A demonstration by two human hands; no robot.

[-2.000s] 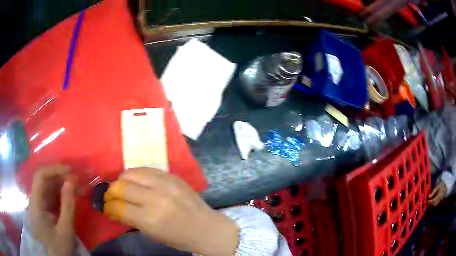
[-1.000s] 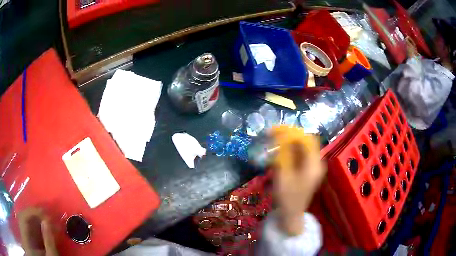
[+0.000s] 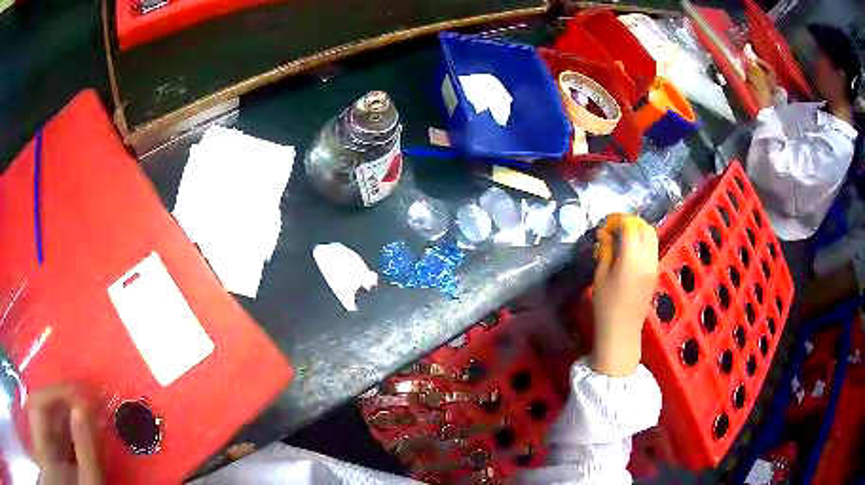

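Note:
A dark round watch head (image 3: 138, 426) lies on the red mat (image 3: 232, 346). My left hand (image 3: 64, 431) is at the lower left, just left of the watch head and not touching it; it is blurred, its fingers apart, and looks empty. A white card holder (image 3: 161, 317) lies on the mat above the watch head. My right hand (image 3: 626, 270), with orange-yellow finger cots, is at the left edge of the tilted red watch tray (image 3: 773, 313). Its fingers are bent and their tips are unclear, so I cannot see whether they hold anything.
A glass bottle (image 3: 356, 152), white tissue (image 3: 232, 208), blue bin (image 3: 512, 104) and tape roll (image 3: 590, 101) stand on the bench. Clear discs (image 3: 474, 223), blue bits (image 3: 422, 267) and a white cotton piece (image 3: 343, 275) lie nearer. A lower red tray (image 3: 446, 398) holds watches. A person (image 3: 801, 156) is at right.
My right hand has left the watch head and moved right, past the clear discs, to the watch tray. The watch head stays on the mat beside my left hand. The view has swung right.

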